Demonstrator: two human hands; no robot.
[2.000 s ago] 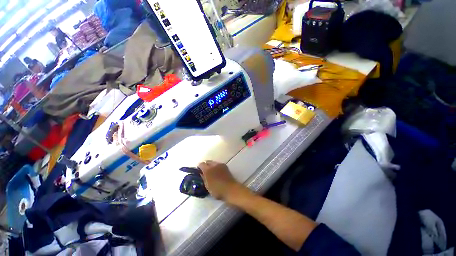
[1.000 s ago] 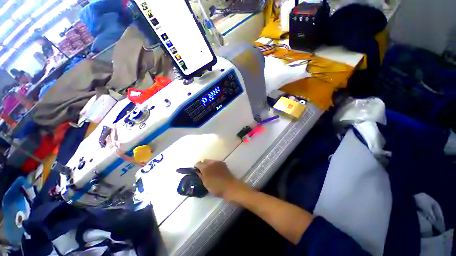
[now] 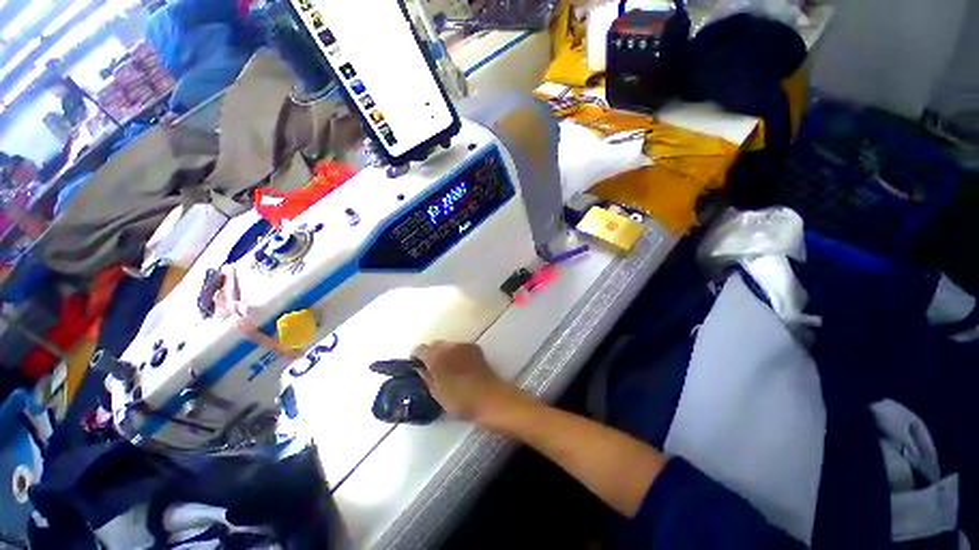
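Note:
My bare right hand (image 3: 456, 378) reaches in from the lower right over the white machine bed (image 3: 360, 451). Its fingers are closed at the right edge of a black, rounded, palm-sized device (image 3: 408, 397) lying on the bed; the fingertips are partly hidden. A thin black part sticks out at the device's upper left. The white sewing machine head (image 3: 322, 263) with a blue stripe and lit panel stands beyond. A tall phone with a bright screen (image 3: 381, 70) is propped on it. My left hand is not in view.
Navy and white garments (image 3: 183, 505) are bunched at the lower left. More cloth (image 3: 751, 397) lies at the right. A pink item (image 3: 535, 285), purple stick (image 3: 569, 255) and yellow box (image 3: 610, 228) lie by the machine's right end. A black speaker (image 3: 644, 54) stands behind.
The view has shifted a little, so the scene sits further left in the picture. My right hand has stayed at the black device, with no clear movement on the bed.

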